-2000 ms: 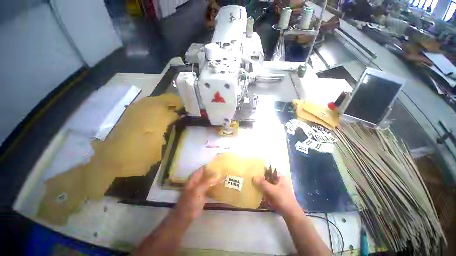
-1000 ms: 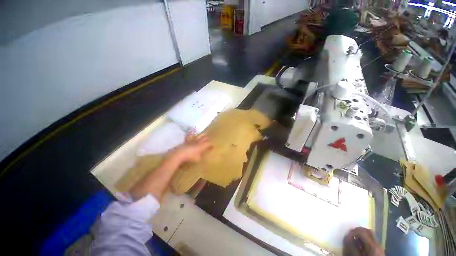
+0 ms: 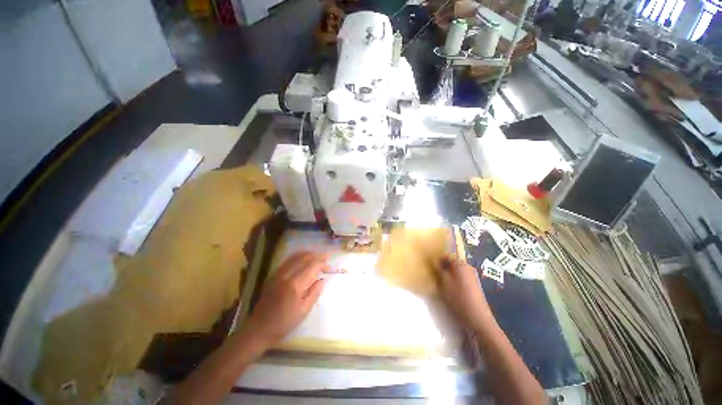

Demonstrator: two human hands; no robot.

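A tan panel (image 3: 412,257) lies over the right part of the white template (image 3: 348,312), below and right of the sewing machine's needle area. My right hand (image 3: 461,289) grips the panel's right edge; a small dark thing shows at its fingers. My left hand (image 3: 291,294) lies on the left part of the template, fingers apart, with nothing seen in it. No label shows on this panel. The white machine head (image 3: 351,178) with its red mark stands behind the template.
An overlapping heap of tan panels (image 3: 186,261) lies left, beside white sheets (image 3: 162,198). Small white labels (image 3: 507,249) are scattered right. Behind them are a tan stack (image 3: 514,207), a red-and-black item (image 3: 546,183) and a screen (image 3: 606,182). Long thin strips (image 3: 625,308) lie far right.
The view has swung back from the left. My left hand has moved from the tan heap to the template. My right hand now has a panel over the template, which was bare one second ago.
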